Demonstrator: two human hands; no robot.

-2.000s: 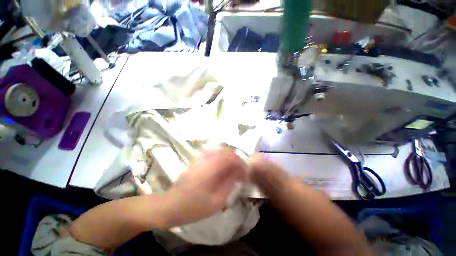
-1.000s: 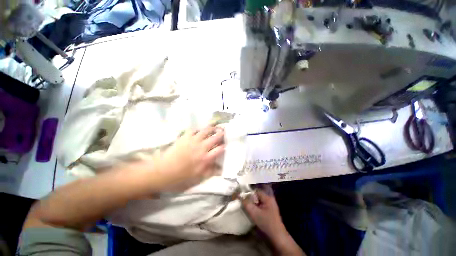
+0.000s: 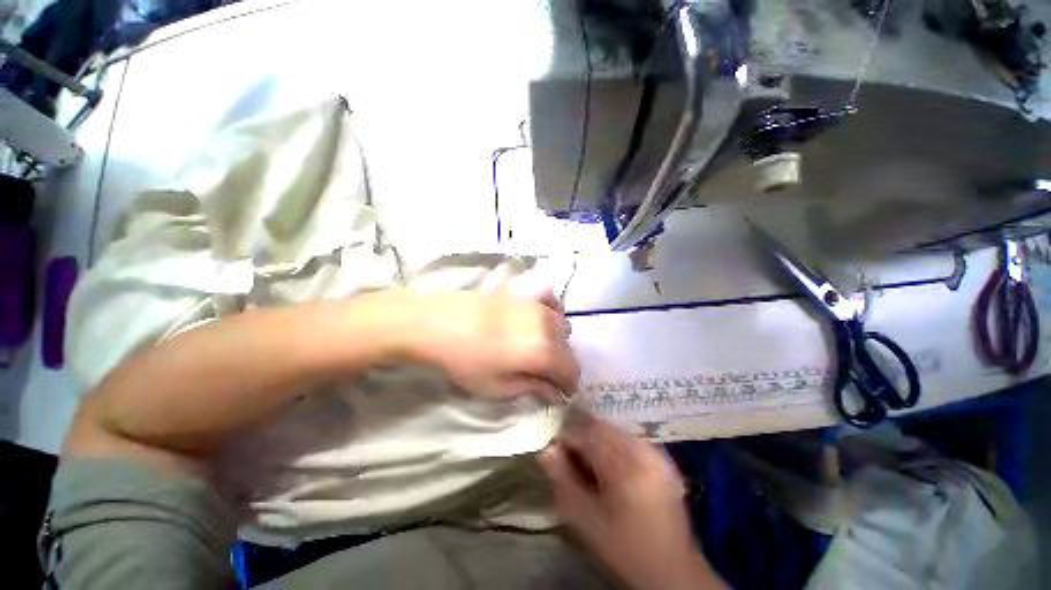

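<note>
A crumpled beige garment point(image 3: 311, 426) lies left of the needle area and hangs over the table's front edge onto the lap. My left hand point(image 3: 513, 346) lies on it with bent fingers, pinching the cloth edge near the table front. My right hand point(image 3: 611, 478) pinches the same edge just below and to the right, at the table's front edge. The fingertips of both hands are close together and partly hidden. The presser foot and needle area point(image 3: 634, 248) is under the machine head, beyond my hands, with the cloth's upper edge left of it.
The sewing machine head point(image 3: 830, 150) fills the upper right. Black-handled shears point(image 3: 859, 352) and dark red scissors point(image 3: 1008, 311) lie on the right. A printed ruler scale point(image 3: 703, 392) runs along the front edge. Pale cloth point(image 3: 934, 530) is in a blue bin lower right. A purple piece point(image 3: 58, 311) lies far left.
The view has moved closer to the machine. My left hand has moved from lying flat on the cloth to its edge, near my right hand. The cloth is spread lower across the lap.
</note>
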